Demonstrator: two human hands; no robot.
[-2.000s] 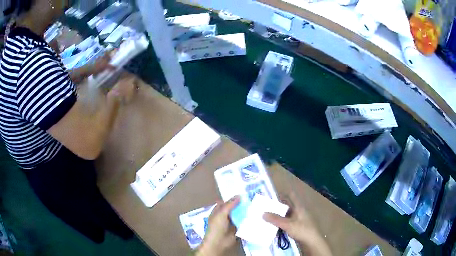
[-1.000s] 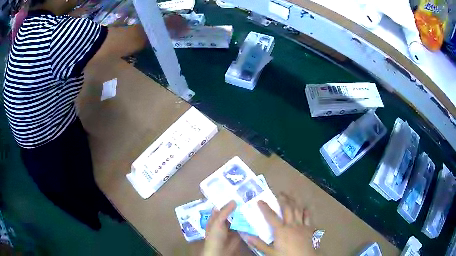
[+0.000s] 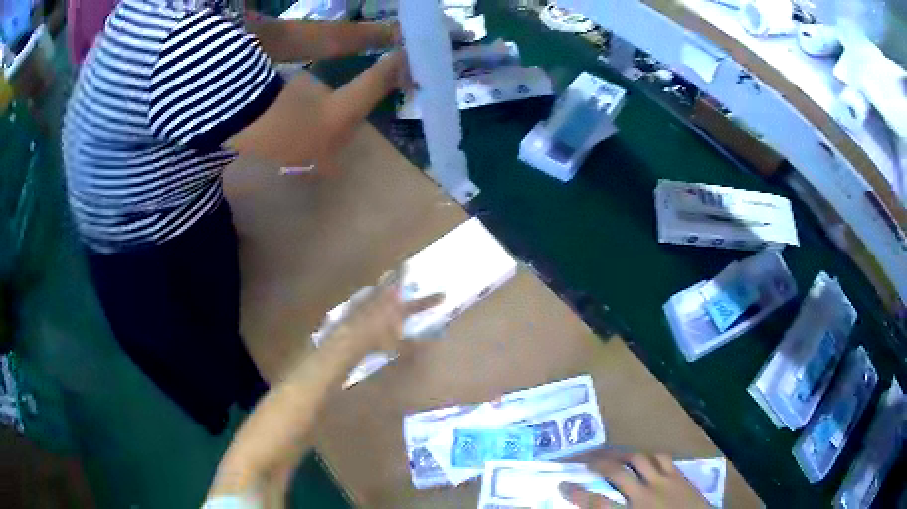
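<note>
A long white printed carton [image 3: 453,270] lies on the brown cardboard-covered bench. My left hand [image 3: 383,316] is over its lower-left part, blurred; whether it grips the carton cannot be told. Nearer me, a white tray [image 3: 587,403] with moulded hollows lies with a light-blue packet [image 3: 494,445] across it. My right hand [image 3: 636,481] is at the bottom edge with its thumb over another white tray [image 3: 527,487]. This tray is cut off by the picture's edge. A further tray end [image 3: 708,477] shows right of that hand.
A green belt [image 3: 607,258] runs beyond the bench. It carries a carton [image 3: 726,215] and several filled trays [image 3: 806,348]. A white post [image 3: 434,109] stands by the belt, below a shelf [image 3: 786,109]. A person in a striped shirt [image 3: 164,129] reaches towards the belt at left.
My left hand has left the trays and moved up and left to the carton. The trays now lie lower and further right. The other person's arms have moved; the view has shifted.
</note>
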